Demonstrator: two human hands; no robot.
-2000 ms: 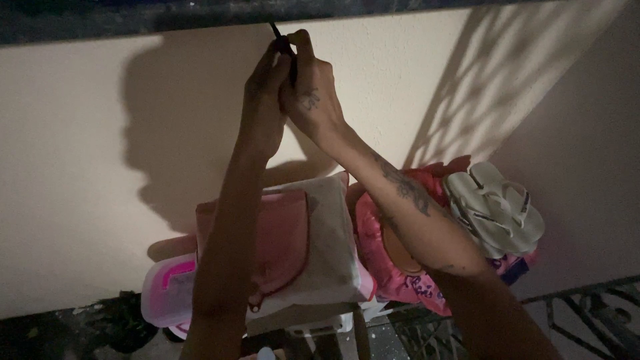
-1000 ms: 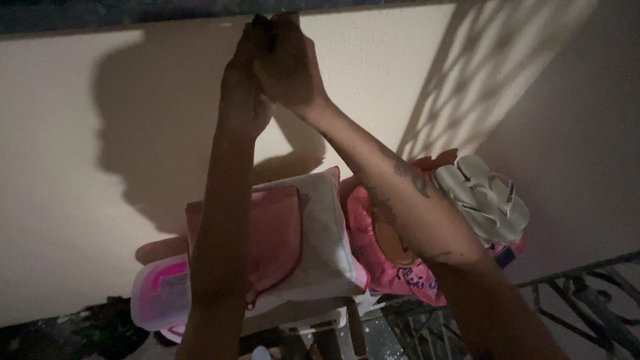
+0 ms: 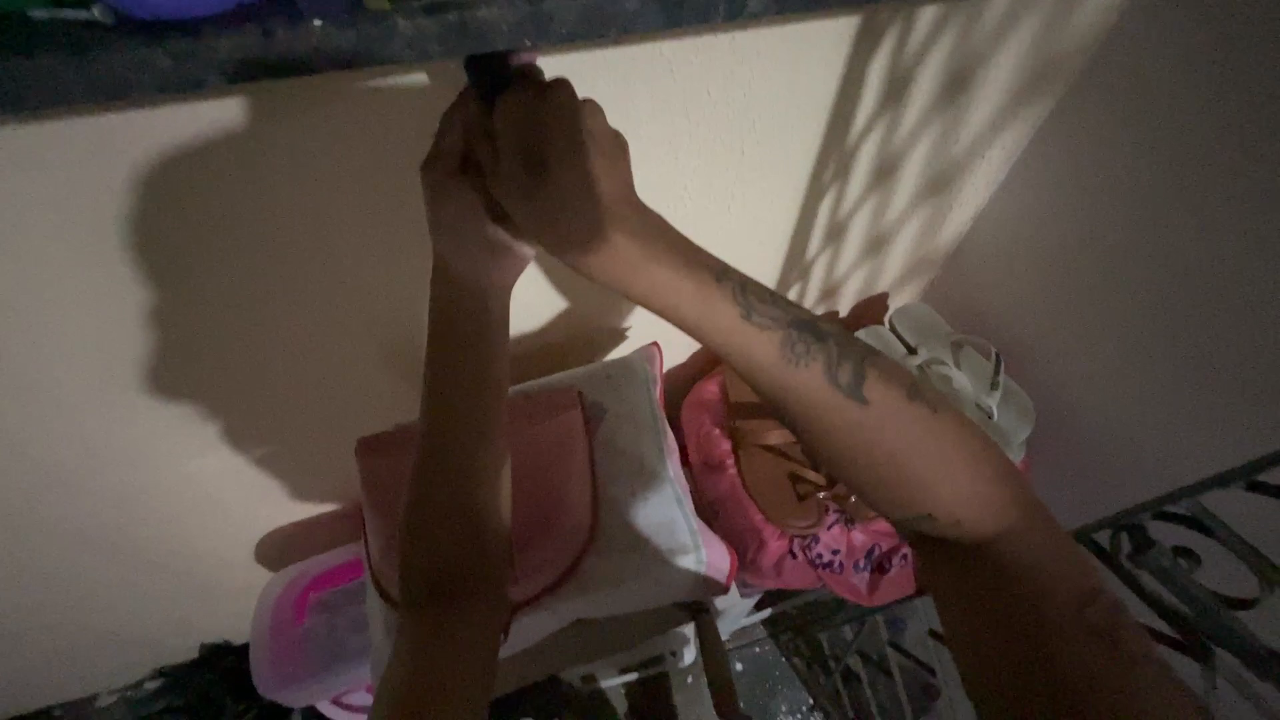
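Observation:
My left hand [image 3: 465, 200] and my right hand [image 3: 560, 160] are pressed together in front of the pale wall, just under the dark stone ledge. Both are closed around a small dark object [image 3: 490, 75] whose top shows above the fingers; its kind is too dim to tell. The right hand overlaps the left and hides most of its fingers. Below the forearms lies a white and pink fabric bag [image 3: 640, 490]. To its right, a pink cloth bag [image 3: 710, 510] with writing has a brown sandal [image 3: 780, 480] on it, partly behind the right forearm.
White flip-flops [image 3: 1005, 405] lie at the right, beside the forearm. A clear plastic container with pink parts [image 3: 310, 640] stands lower left. The dark stone ledge [image 3: 300, 50] runs along the top, with purple items on it. A metal railing [image 3: 1190, 550] is at the lower right.
Two seconds ago a thin dark tip stuck up above my joined hands; now a thicker dark part shows there. The hands have shifted left, and the right hand covers more of the left.

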